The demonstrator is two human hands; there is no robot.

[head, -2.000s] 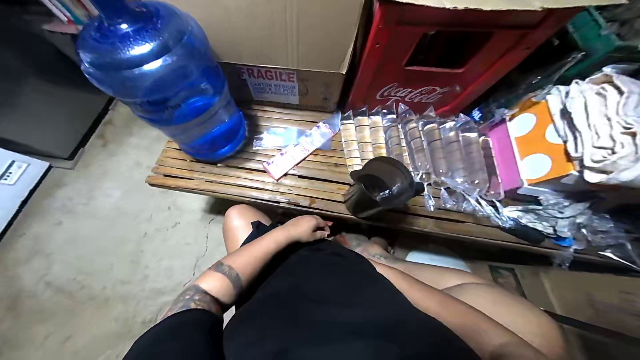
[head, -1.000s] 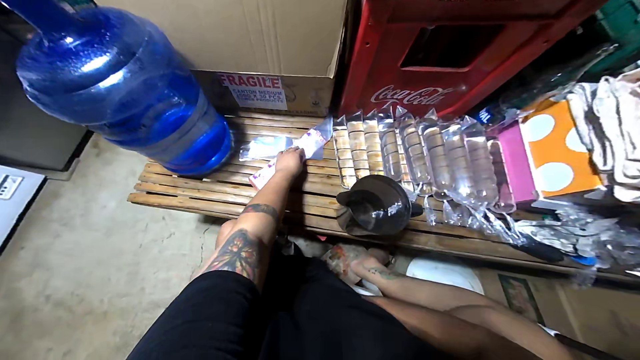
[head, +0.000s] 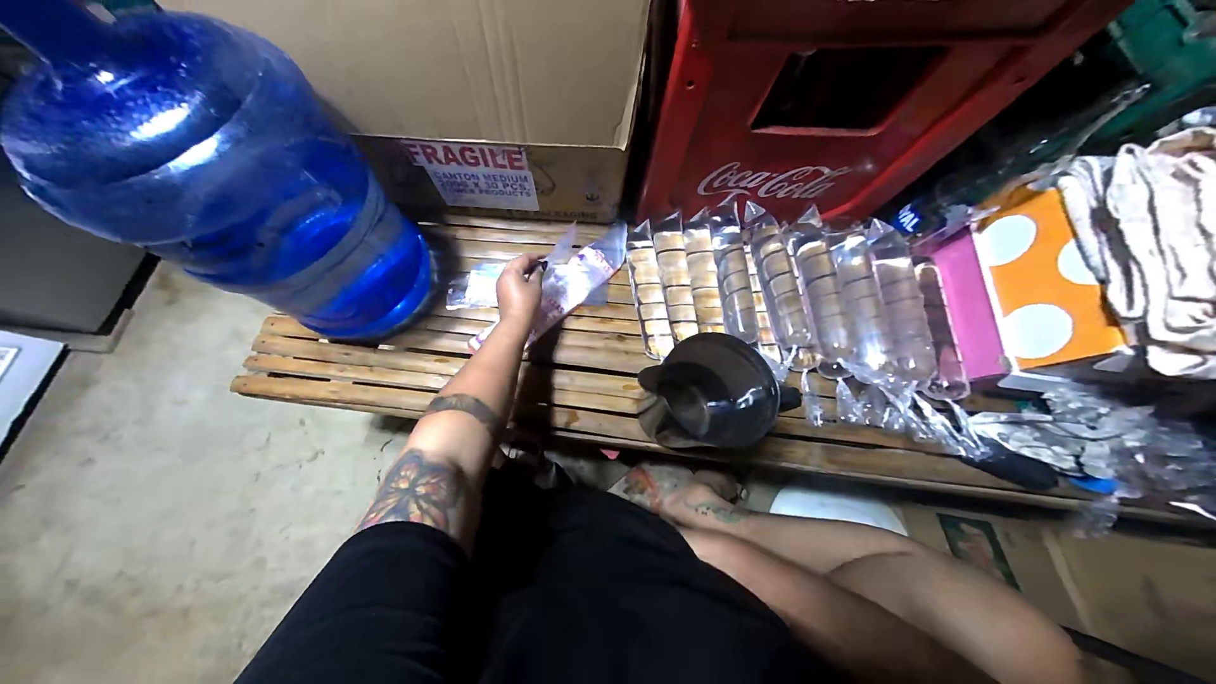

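Note:
My left hand [head: 521, 283] is over the slatted bamboo bench, its fingertips pinching the edge of a clear plastic packet with pink print [head: 579, 280]. A flat clear plastic piece [head: 475, 288] lies just left of the hand. My right hand cannot be made out; it seems hidden by the black clothing and bent legs low in the view. A dark translucent pitcher [head: 714, 394] stands near the bench's front edge. Right behind it, several long clear bags of round, stacked pale pieces [head: 779, 285] lie side by side.
A large blue water jug [head: 285, 180] stands at the bench's left end. Behind are a cardboard box [head: 475, 66] and a red plastic crate [head: 760, 95]. To the right sit an orange and pink box [head: 1035, 275], folded cloth [head: 1149, 237] and crumpled clear plastic [head: 1102, 437].
My left hand has moved from my lap out to the printed plastic packet and taken hold of it. The packet's edge is now lifted. The view has moved closer to the bench.

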